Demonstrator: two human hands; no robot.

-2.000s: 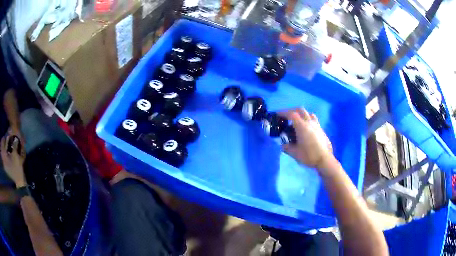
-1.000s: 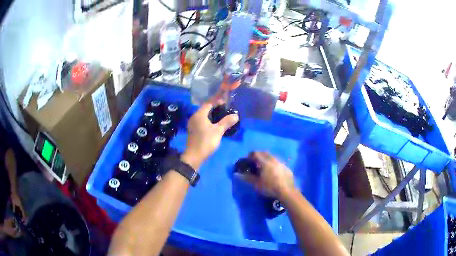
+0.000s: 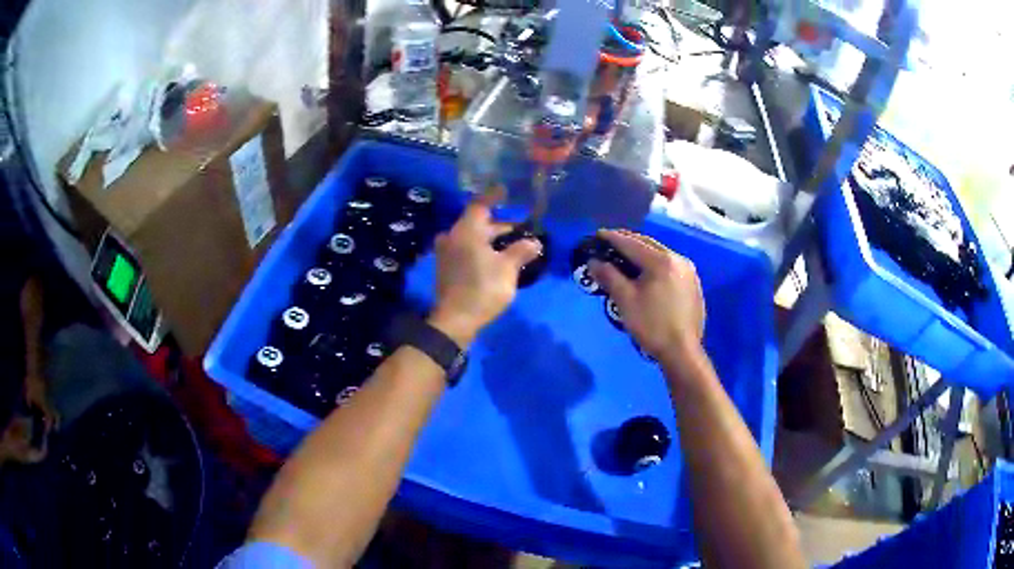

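Note:
My left hand [image 3: 476, 267], with a dark wristband, holds a black 8-ball [image 3: 529, 256] under the orange-tipped head of the upright machine [image 3: 554, 139]. My right hand [image 3: 658, 291] grips another 8-ball [image 3: 600, 258] just to its right, above the tote. A further ball shows partly below the right fingers; whether it is held cannot be told. One loose 8-ball [image 3: 643, 441] lies at the tote's lower right. Several 8-balls [image 3: 319, 278] stand in rows along the left side of the blue tote [image 3: 500, 509].
A brown carton [image 3: 184, 222] and a scale with a green display [image 3: 120, 283] are at left. A round tub [image 3: 122, 478] of balls and another person's hand are at lower left. A blue side tote [image 3: 890, 317] on a metal stand is at right. A bottle [image 3: 414, 67] stands behind.
My right hand has moved up from the tote's middle towards the machine with a ball. My left hand stays at the machine head with its ball. The camera view has shifted slightly.

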